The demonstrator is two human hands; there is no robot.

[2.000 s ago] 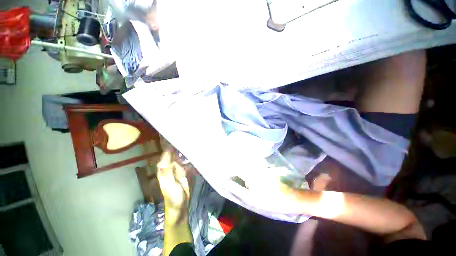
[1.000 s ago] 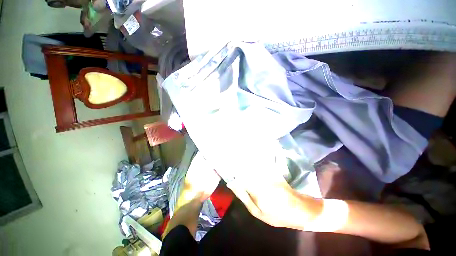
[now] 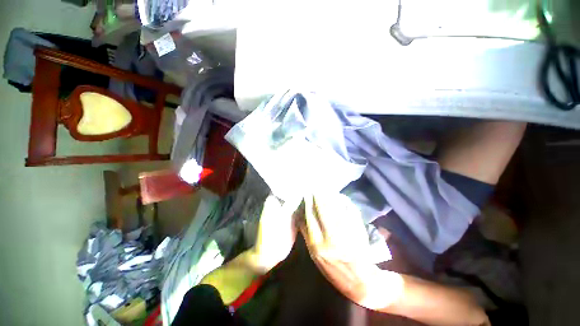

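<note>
The pale grey-blue garment (image 3: 407, 178) hangs from the table edge across my lap, its upper part bright and washed out. My left hand (image 3: 278, 223) and my right hand (image 3: 327, 223) are close together at the garment's near edge, both holding the cloth. The fingertips are overexposed and partly hidden by the fabric. A paler flap of cloth lies beside my right wrist.
The white table (image 3: 318, 57) spans the top, with black scissor handles (image 3: 561, 76) at its right. A wooden chair (image 3: 95, 114), a red-brown stool (image 3: 166, 184) with grey cloth, and heaped grey cloth (image 3: 121, 264) are at left.
The garment's far end has drawn in from the left to a smaller bunch. My left hand has moved right and up, beside my right hand. The view has shifted, showing the scissors again.
</note>
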